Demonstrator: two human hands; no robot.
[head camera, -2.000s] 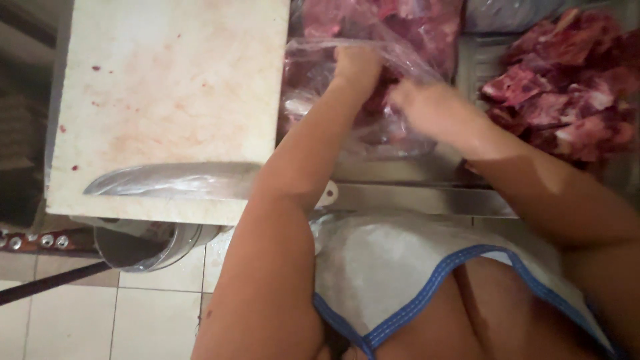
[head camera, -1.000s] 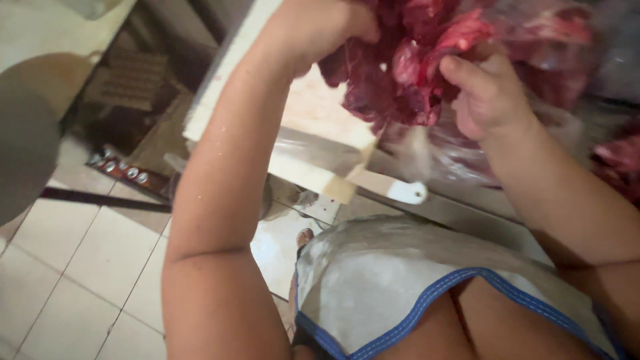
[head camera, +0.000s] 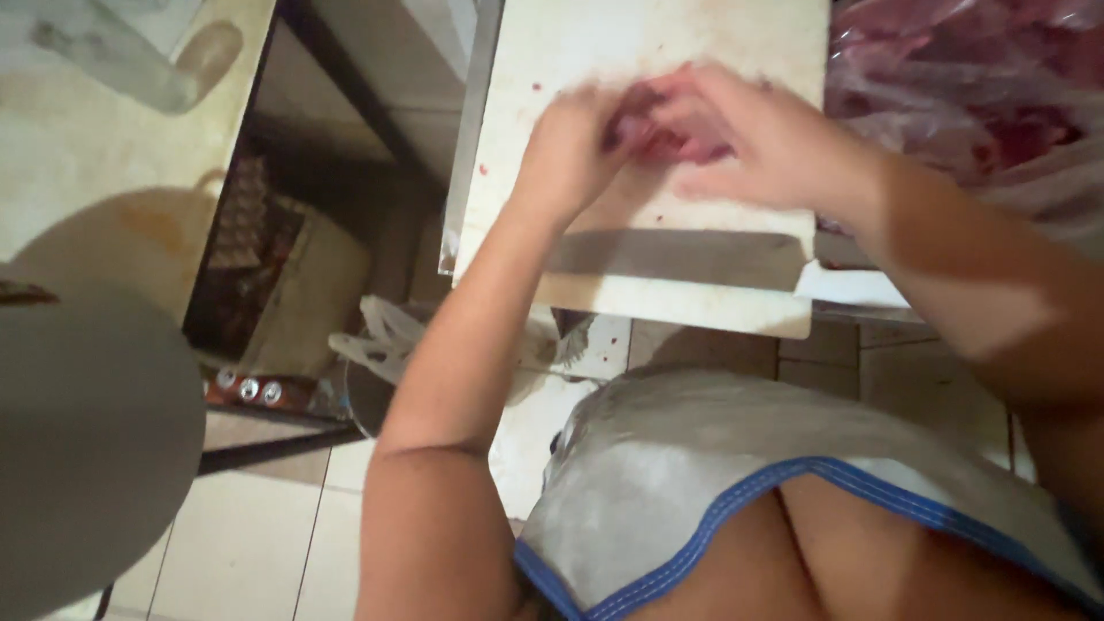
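Observation:
Red raw meat (head camera: 660, 134) is between my two hands, over the white cutting board (head camera: 750, 26). My left hand (head camera: 573, 147) curls around its left side. At its right side is my right hand (head camera: 750, 134), blurred, with the fingers bent over the meat and the thumb apart. Below the hands, a wide knife blade (head camera: 681, 257) lies flat near the board's front edge; its white handle (head camera: 849, 285) sticks out past the right edge, partly behind my right forearm. More meat in a clear plastic bag (head camera: 966, 129) lies to the right of the board.
At the left are a table (head camera: 112, 147), a round pan (head camera: 129, 241) and a large grey round surface (head camera: 95, 440). Between the tables, an egg tray (head camera: 241, 211) and cans (head camera: 250, 390) sit low down. A plastic bag (head camera: 384, 336) hangs near my left forearm.
Both hands were in the plastic bag two seconds ago, then lifted a clump of red meat. They are now lower over the cutting board with meat between them. The view has swung left.

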